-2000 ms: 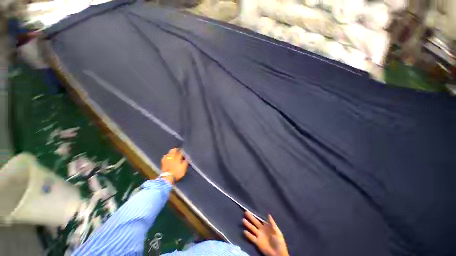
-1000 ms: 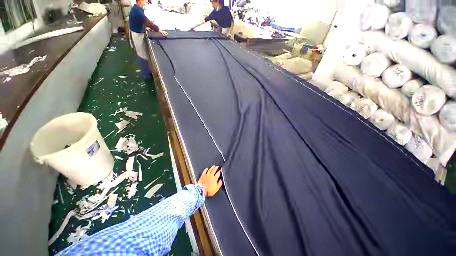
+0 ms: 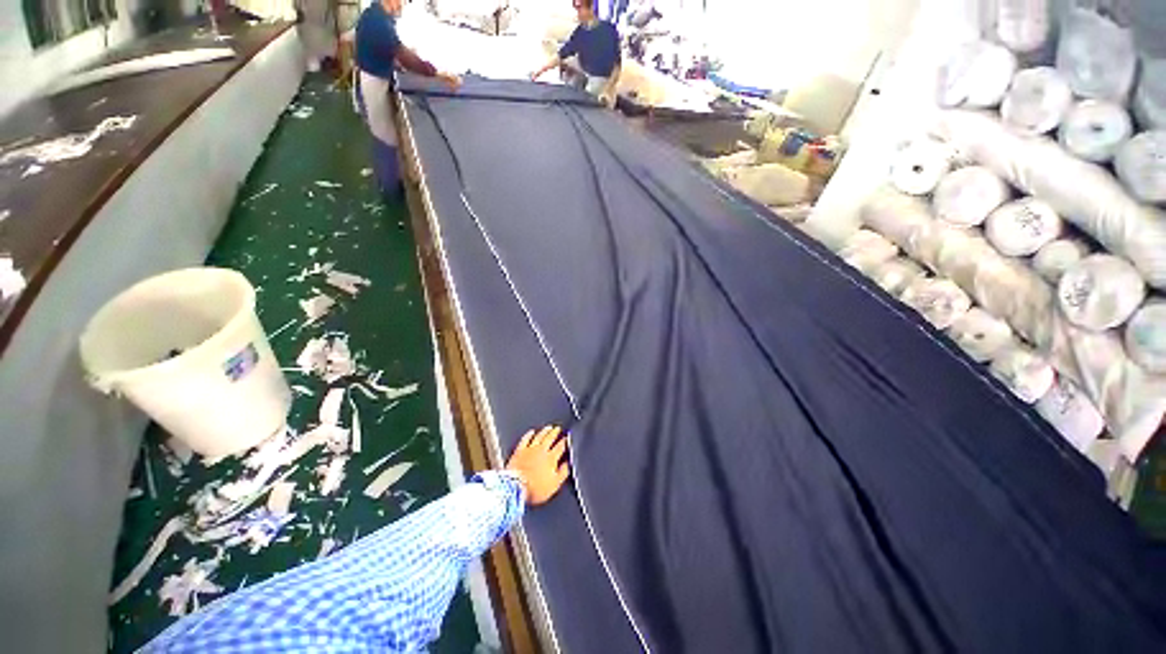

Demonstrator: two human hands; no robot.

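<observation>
Dark navy fabric (image 3: 754, 422) covers the long table, with long folds and ripples running lengthwise. A pale selvedge line (image 3: 520, 300) lies inboard of the table's left edge, with flat navy cloth between them. My left hand (image 3: 540, 464) rests palm down on this cloth strip, its fingertips at the selvedge line. It grips nothing that shows. My right hand is out of the picture.
The brown table edge (image 3: 454, 335) borders a green floor (image 3: 307, 192) strewn with white scraps. A white bucket (image 3: 192, 371) stands left. Two people (image 3: 380, 77) (image 3: 592, 58) are at the table's far end. Wrapped rolls (image 3: 1023, 224) are stacked right.
The view has lifted from the near cloth to the table's far end. My right hand, on the selvedge two seconds ago, has left the picture. My left hand stays by the selvedge.
</observation>
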